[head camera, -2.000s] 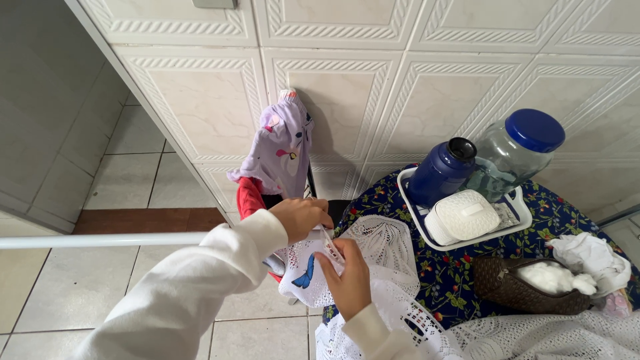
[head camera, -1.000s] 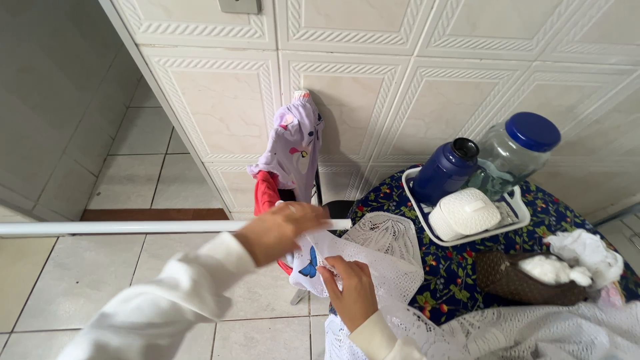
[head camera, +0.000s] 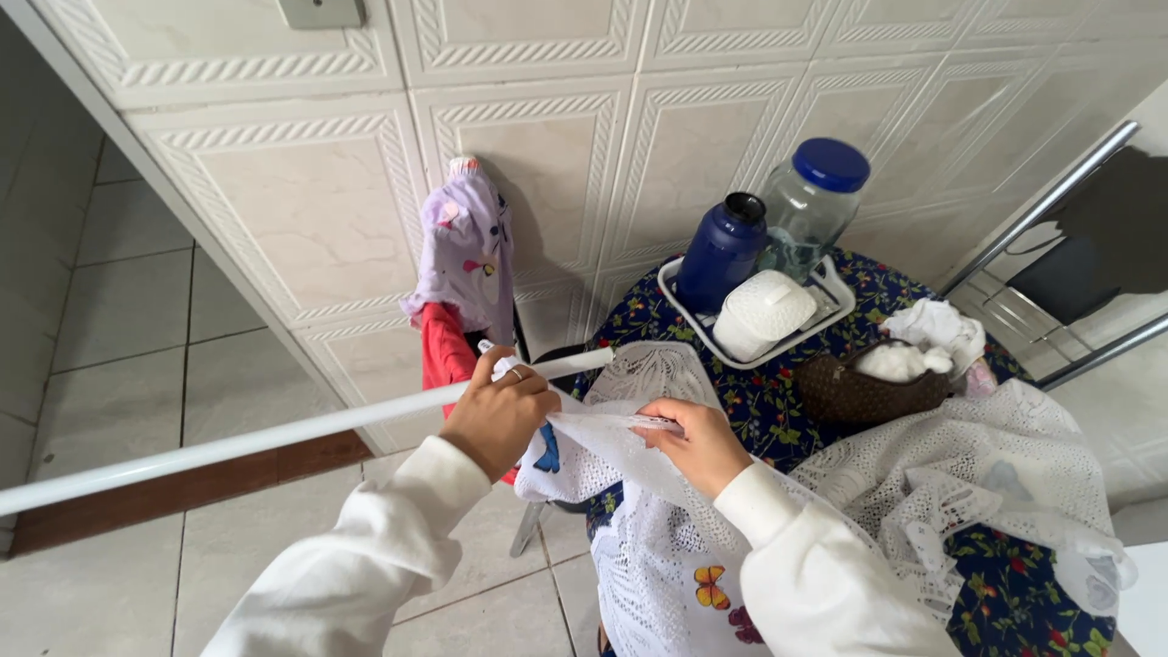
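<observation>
A white lace curtain (head camera: 639, 538) with colourful butterfly figures hangs between my hands and spreads over the round table. My left hand (head camera: 506, 406) is closed around its gathered edge, right at a long white rod (head camera: 338, 418); whether it grips the rod too is hard to tell. Farther right, my right hand (head camera: 693, 443) pinches the curtain's top hem between thumb and fingers. The rod runs from the left edge of view, passes by my left hand and ends just beyond it, above the lace.
The table's dark floral cloth (head camera: 757, 401) bears a white tray (head camera: 844, 315) with a blue bottle (head camera: 721, 251), a lidded glass jar (head camera: 808, 205) and a white container (head camera: 766, 310). A brown pouch (head camera: 826, 388) lies nearby. Lilac and red clothing (head camera: 461, 255) hangs by the tiled wall.
My left hand, blurred over the rod a second ago, now holds the bunched fabric. My right hand has shifted away from the blue butterfly along the hem. The rod is tilted more, its right end higher.
</observation>
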